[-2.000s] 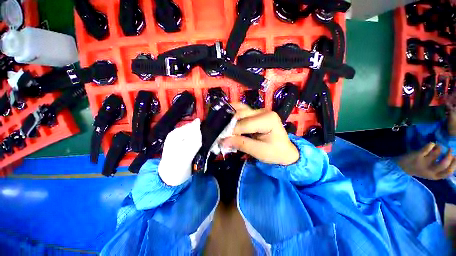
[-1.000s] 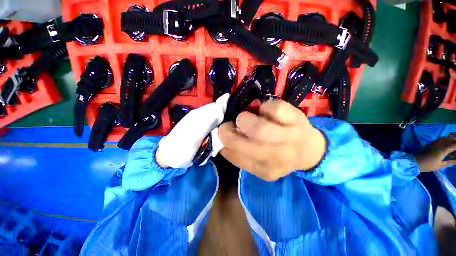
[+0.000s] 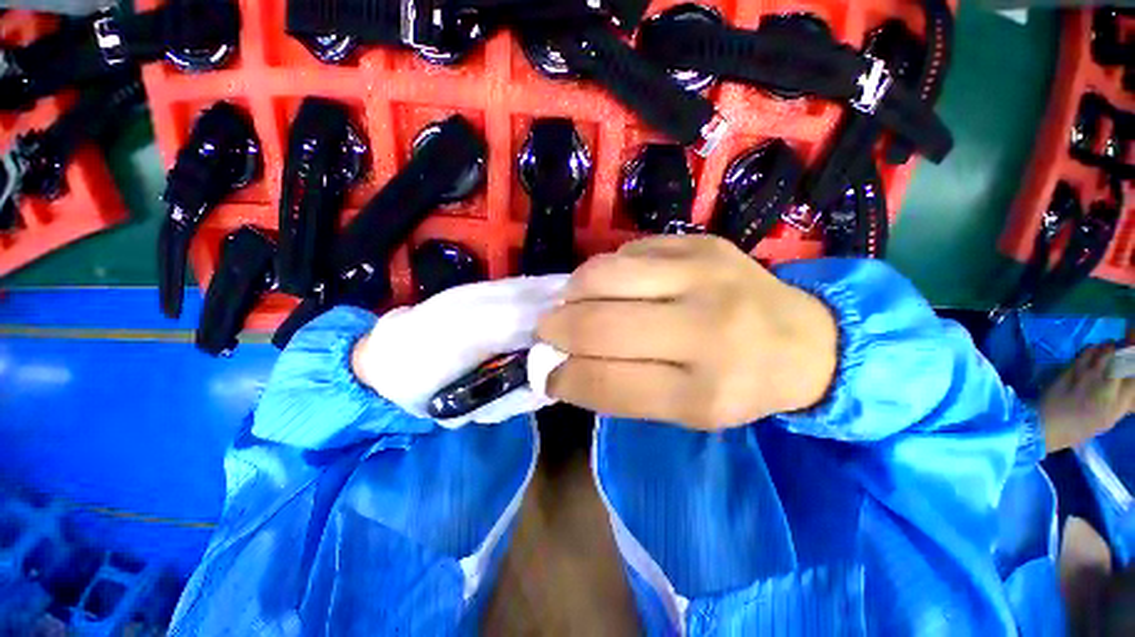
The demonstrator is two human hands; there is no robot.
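Note:
My left hand (image 3: 454, 336), in a white glove, holds a black watch (image 3: 481, 385) at the tray's near edge. The watch's dark glossy case shows below the gloved fingers. My bare right hand (image 3: 691, 334) meets the left fingertips from the right, its fingers bent over the strap side of the watch. A small white cloth (image 3: 545, 368) shows between the right fingertips and the watch. Most of the strap is hidden behind both hands. The orange-red compartment tray (image 3: 498, 93) lies just beyond the hands, with several black watches in its pockets.
More watches lie in trays at the left (image 3: 77, 230) and right (image 3: 1039, 156). Strapped watches lie across the main tray's far rows. The green bench top (image 3: 965, 187) shows between trays. Another person's hand (image 3: 1080, 398) is at the right edge. Blue floor (image 3: 137, 411) shows at left.
The view has shifted, so the trays sit higher in the picture. The watch has turned from upright to slanted low across the glove, and my right hand has closed in over its strap side.

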